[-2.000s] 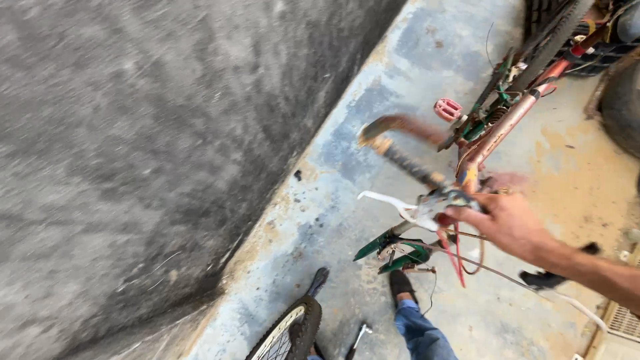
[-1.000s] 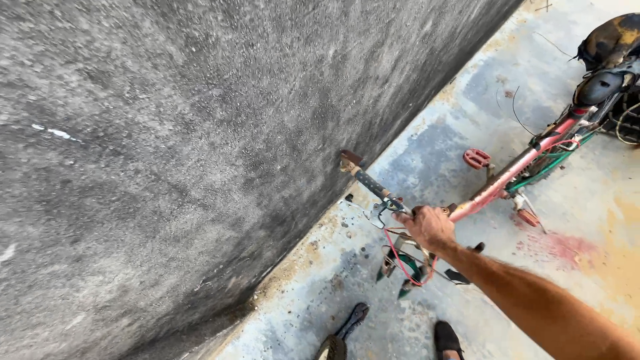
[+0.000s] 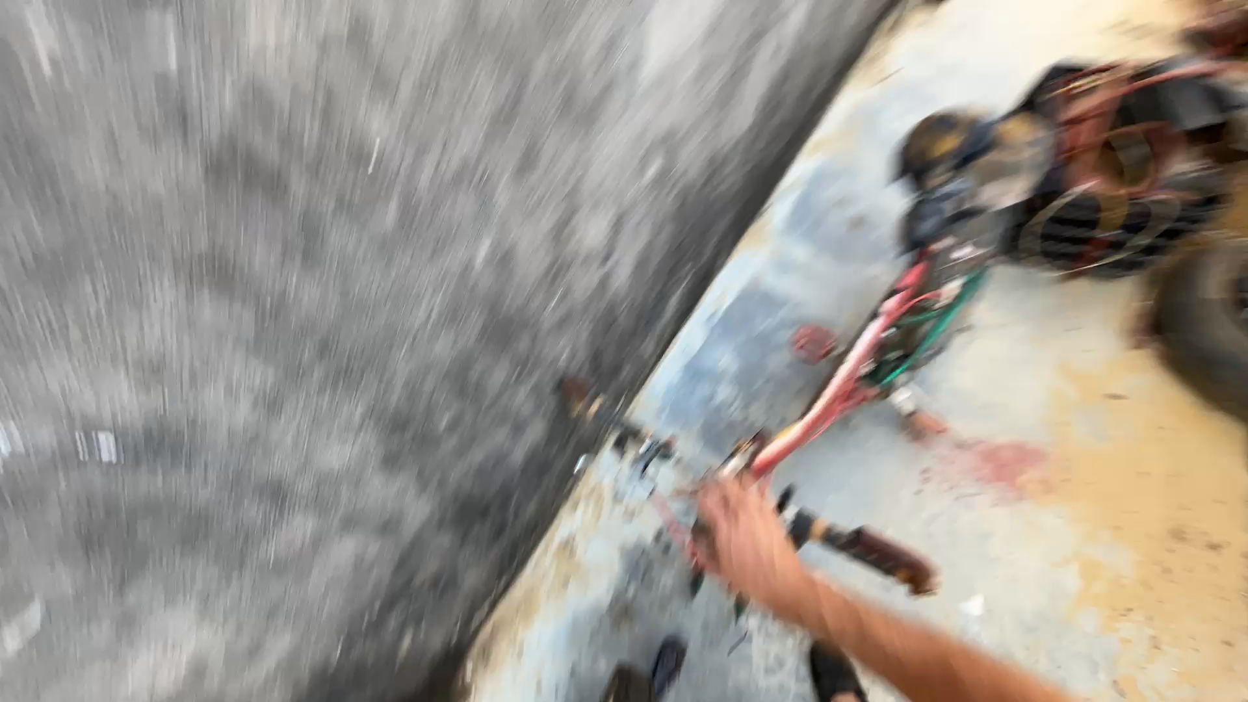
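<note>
A bicycle with a worn red frame (image 3: 858, 370) and green tubing stands beside the wall. My right hand (image 3: 743, 531) is closed around the middle part of its handlebar, near the front end of the frame; motion blur hides the fingertips. One handlebar grip (image 3: 882, 558), dark reddish brown, sticks out to the right of my wrist. The other end of the bar (image 3: 577, 395) shows faintly against the wall. A red pedal (image 3: 813, 343) juts out left of the frame, and a dark saddle (image 3: 936, 219) is farther up. My left hand is not in view.
A rough grey wall (image 3: 341, 292) fills the left side, meeting the stained concrete floor (image 3: 985, 517) along a diagonal edge. Beyond the saddle lies a blurred pile of dark and red parts (image 3: 1121, 166). A black tyre (image 3: 1204, 322) is at the right edge. Shoes (image 3: 834, 673) show at the bottom.
Two seconds ago my right hand was by the white brake lever and the near grip; now it is at the handlebar's middle. The view has shifted, bringing in the pile beyond the saddle.
</note>
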